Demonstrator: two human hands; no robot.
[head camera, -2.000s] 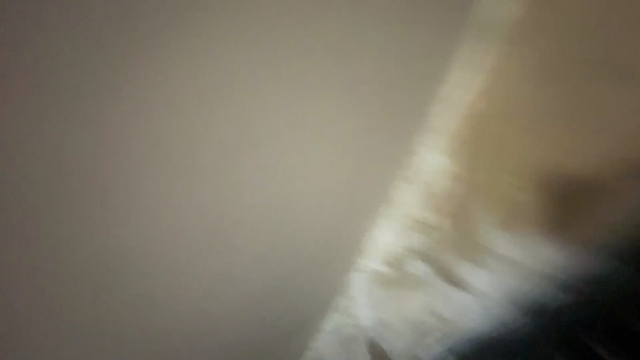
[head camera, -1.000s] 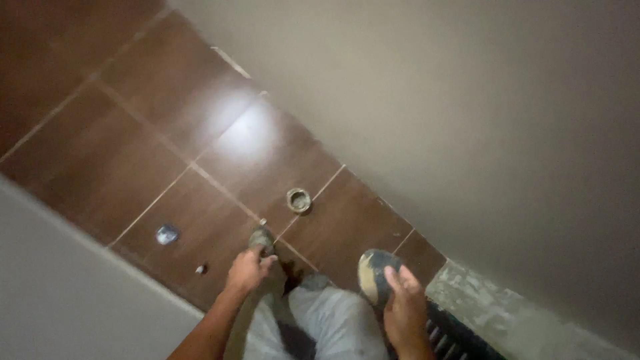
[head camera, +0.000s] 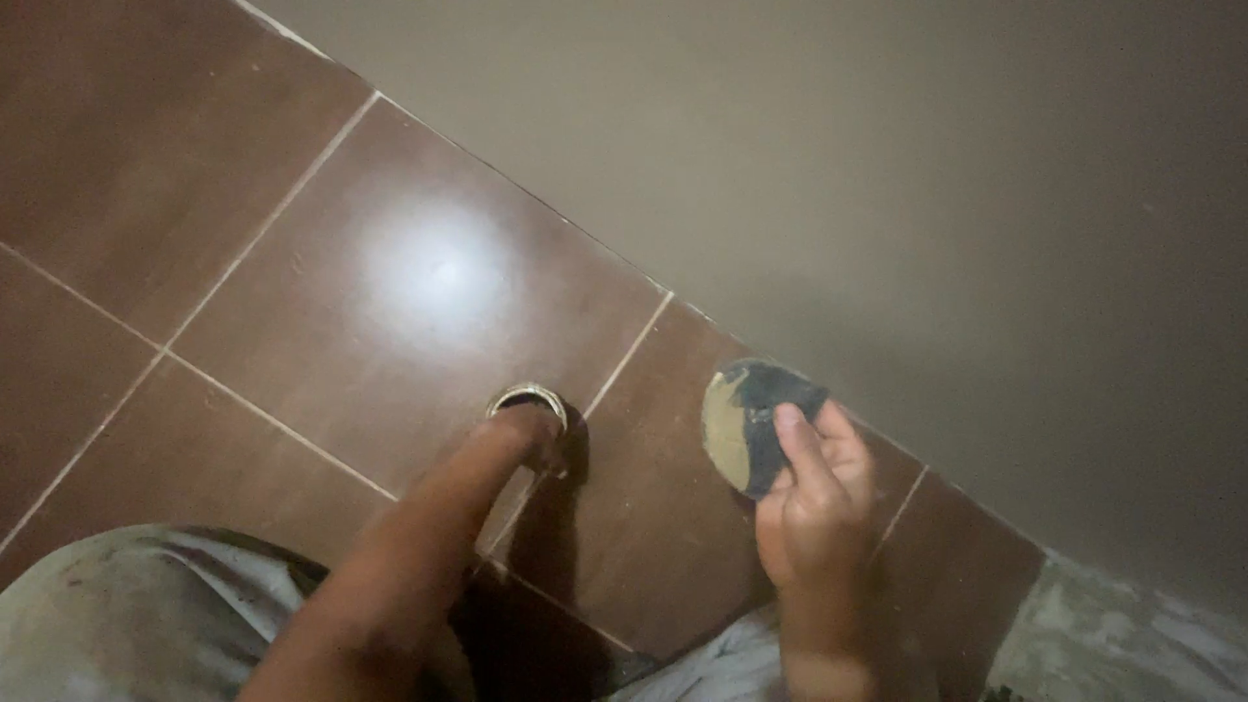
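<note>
My right hand (head camera: 819, 478) pinches a dark round disc (head camera: 765, 424) between thumb and fingers; a tan coating covers its left side. The disc is held above the tiles near the foot of the wall. My left hand (head camera: 531, 434) reaches into a small round container (head camera: 526, 390), whose pale rim shows around the fingers. The fingertips and the container's contents are hidden, so whether that hand grips anything cannot be seen.
Brown floor tiles (head camera: 292, 429) with pale grout lines meet a grey-beige wall (head camera: 780, 175) along a diagonal edge. A whitish, rough patch (head camera: 1121, 634) lies at the lower right. My knees in stained light trousers (head camera: 127, 614) border the bottom. A bright light spot shines on one tile.
My left hand has moved from beside my shoe to the round container, which stood apart from it one second ago. The disc is still in my right hand. The view is closer to the floor.
</note>
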